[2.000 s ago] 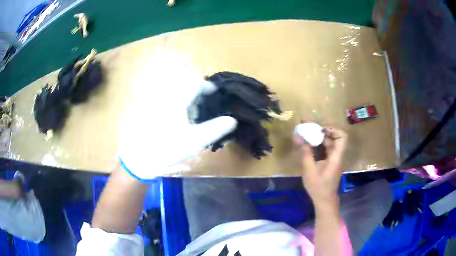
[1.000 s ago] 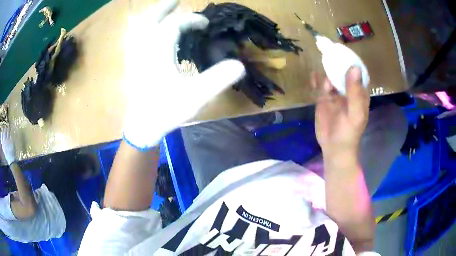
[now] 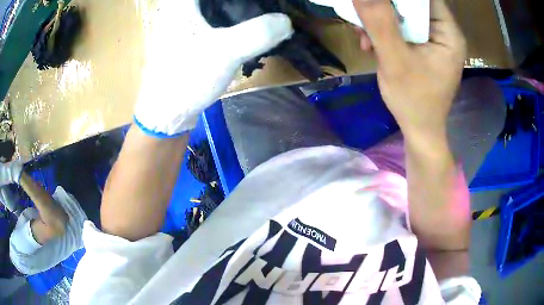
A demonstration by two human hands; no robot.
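Observation:
My left hand [image 3: 191, 65] wears a white knitted glove with a blue cuff edge. Its thumb lies over a black feathered piece [image 3: 298, 47], which it holds at the top of the view. The piece is cut off by the top edge. My bare right hand [image 3: 417, 65] holds a white glue bottle [image 3: 414, 18] at the top edge. The bottle's nozzle points left, towards the black piece, and is partly cut off. Whether it touches the piece cannot be told.
A black clump with cream limbs [image 3: 56, 36] lies on the tan bench cover [image 3: 107, 89] at the upper left, beside the green belt [image 3: 18, 44]. Blue trays [image 3: 513, 155] with black pieces stand below the bench. Another person's arm [image 3: 45, 199] is at the left.
The view has tilted down, so the bench and both hands sit higher. My right hand has brought the bottle closer to the black piece. The red-and-black packet has left the view.

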